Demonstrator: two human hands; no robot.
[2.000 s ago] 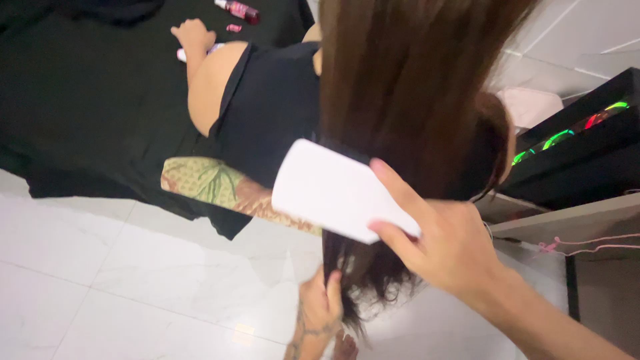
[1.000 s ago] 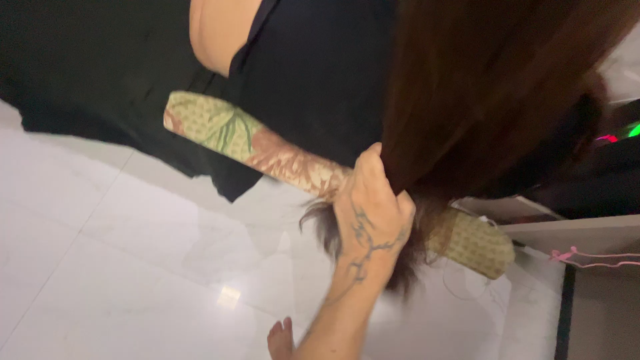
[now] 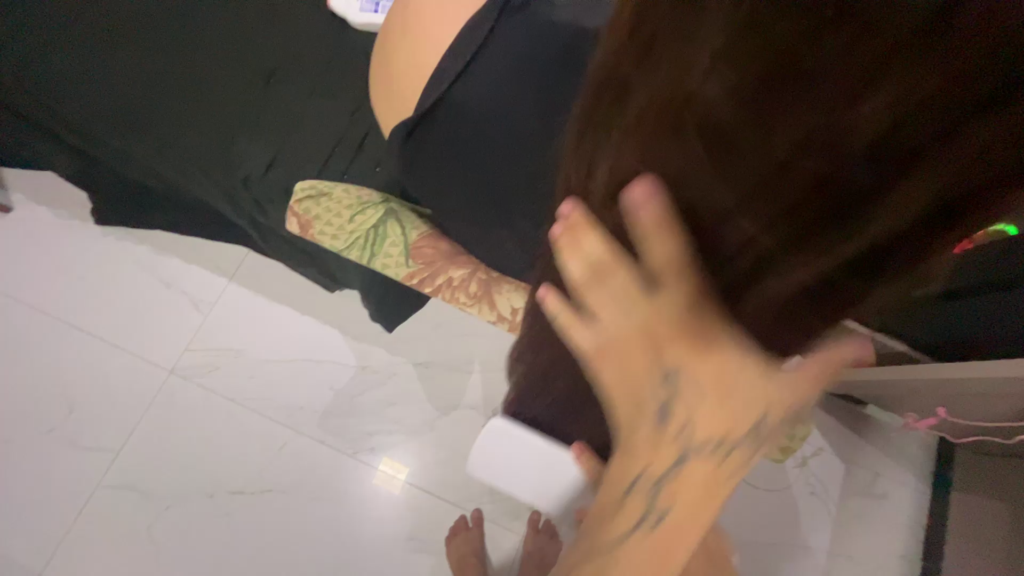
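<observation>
Long dark brown hair [image 3: 720,160] hangs down over the right half of the view. My left hand [image 3: 672,344], with dark tattoo lines running from its back up the wrist, lies over the hair, fingers spread and slightly blurred. Below it, a white paddle hairbrush [image 3: 524,464] is at the lower ends of the hair. My right hand [image 3: 588,464] holds the brush; only its fingertips show clearly, and my left arm hides the rest. The brush's bristles are out of sight. The hair belongs to a person in a dark top [image 3: 488,136].
A padded band with a leaf pattern [image 3: 408,248] crosses behind the person. Black cloth [image 3: 200,104] spreads at the upper left, with a white container [image 3: 360,12] on it. Bare feet [image 3: 540,544] stand on pale tiles. A pink cord [image 3: 936,418] hangs by a furniture edge [image 3: 944,372] at right.
My left hand, closed around the hair one second ago, has let go and spread its fingers higher on it. The white brush, out of view then, shows at the hair's lower ends.
</observation>
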